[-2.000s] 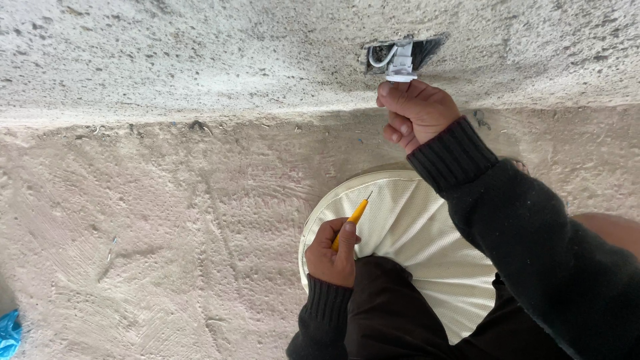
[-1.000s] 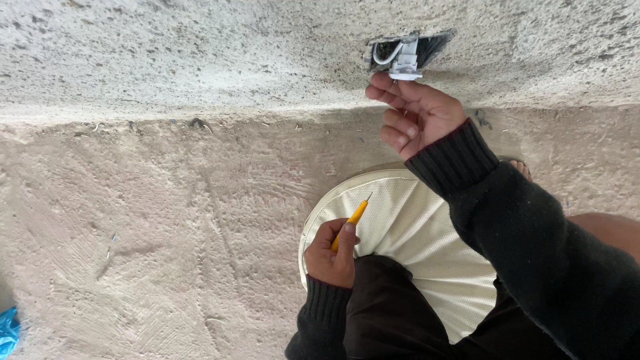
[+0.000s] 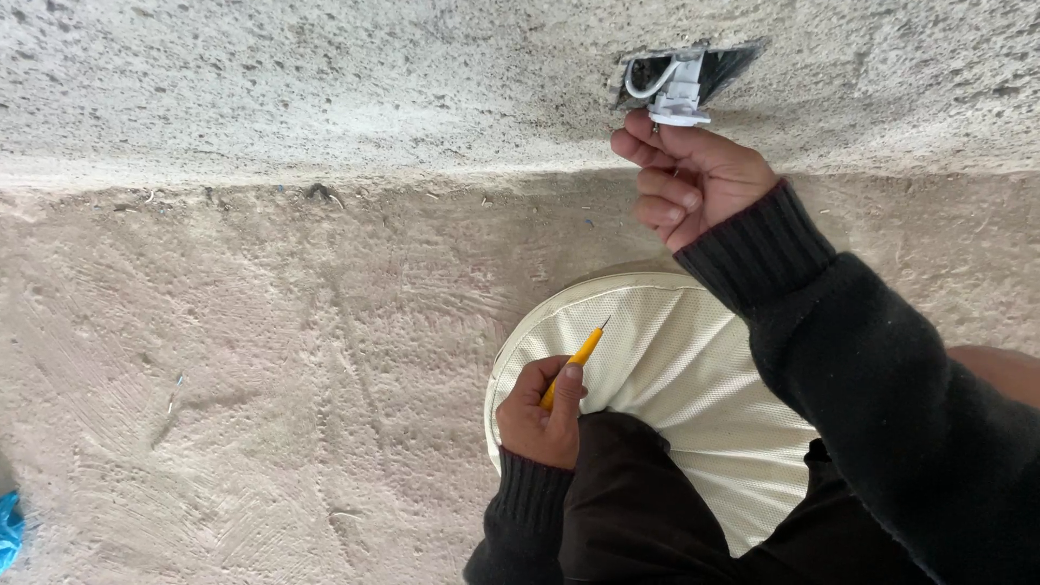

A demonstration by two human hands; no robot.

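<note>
A white plastic electrical fitting (image 3: 681,101) stands out of a rectangular recess in the wall, with a looped white cable (image 3: 647,88) beside it. My right hand (image 3: 691,175) has its fingertips at the fitting's lower left edge, where a small metal piece, perhaps a screw, shows between them; the other fingers are curled. Lower down, over the cream seat, my left hand (image 3: 543,410) grips a small yellow-handled screwdriver (image 3: 583,357), its thin tip pointing up and right, apart from the fitting.
A round cream cushion or stool seat (image 3: 634,325) lies under my dark-trousered legs. The rough plastered wall (image 3: 366,89) meets the dusty floor (image 3: 244,341) in front. Cable scraps lie scattered on the floor. Blue plastic (image 3: 10,528) shows at the left edge.
The fingers of my right hand have shifted at the fitting's edge, and the fitting has moved slightly. My left hand and the screwdriver have kept their place.
</note>
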